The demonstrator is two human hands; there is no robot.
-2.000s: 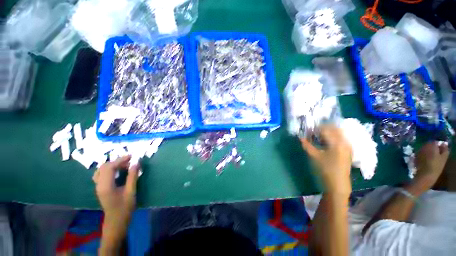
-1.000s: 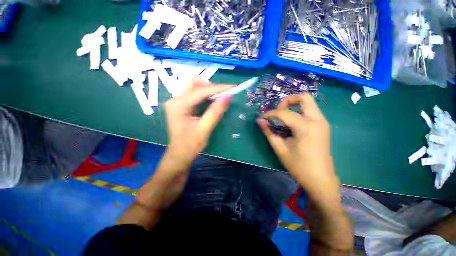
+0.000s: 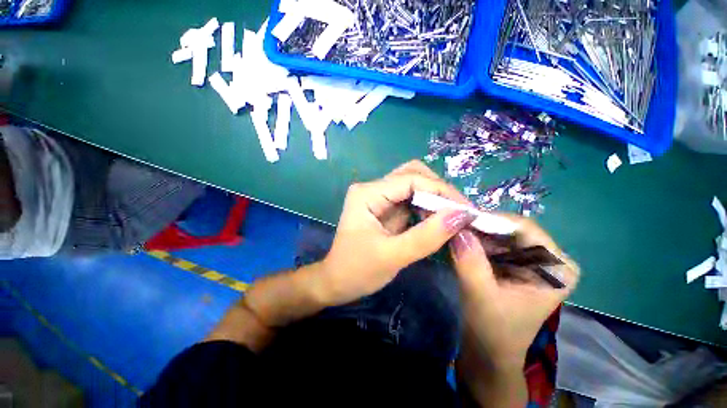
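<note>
My left hand (image 3: 398,223) pinches a white strip (image 3: 446,209) between thumb and fingers, in front of me near the table edge. My right hand (image 3: 510,279) meets it; its thumb and fingertips touch the strip's right part. A dark narrow tool (image 3: 542,267) lies in the right palm, held by the curled fingers. Whether a metal part is under the strip is hidden. A tangled heap of small reddish-purple and silver leaded parts (image 3: 494,143) lies just beyond the hands.
A pile of white strips (image 3: 275,123) lies left of centre. Blue trays (image 3: 478,86) at the far side hold short metal pieces and thin rods. A clear plastic bag (image 3: 701,96) and another white pile (image 3: 721,255) are at right. A seated person's sleeve (image 3: 36,191) shows at left.
My hands have come together at the white strip, which my left hand held apart a second ago. My right hand has left the leaded-part heap. The view has shifted, so the trays appear further right.
</note>
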